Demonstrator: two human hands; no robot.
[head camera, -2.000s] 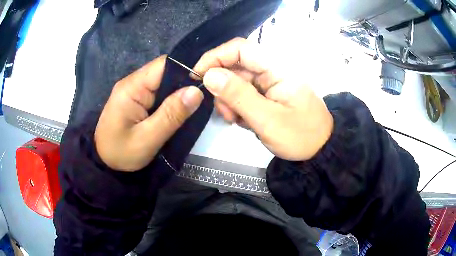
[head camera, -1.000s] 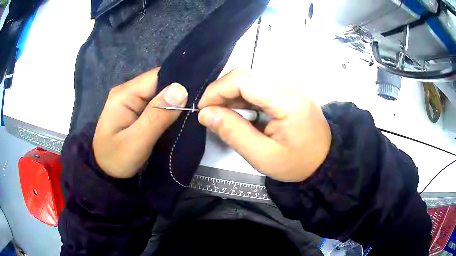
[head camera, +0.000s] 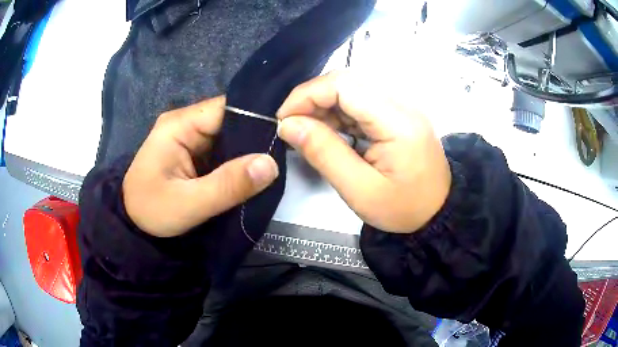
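Observation:
A dark garment panel (head camera: 169, 61) lies over the white table, its grey speckled side at the left and a navy-black strip along its right. A pale dashed stitch line (head camera: 242, 220) curves down the strip. My left hand (head camera: 193, 169) holds the strip, thumb on top. My right hand (head camera: 373, 149) pinches a thin silver pointed tool (head camera: 251, 114) between thumb and forefinger. The tool points left across the strip, above my left thumb. Its rear part is mostly hidden in my right hand.
A ruler (head camera: 312, 251) runs along the table's front edge. A red stool (head camera: 51, 251) is at lower left. A sewing machine (head camera: 562, 41), a grey-blue cylinder (head camera: 527, 112) and yellow-gold shears handles (head camera: 586, 137) are at right. A black cord (head camera: 569, 193) crosses the table.
The tool has moved up off my left thumb and now slants slightly down to the right. My left thumb has moved down and right. My right hand has moved up a little.

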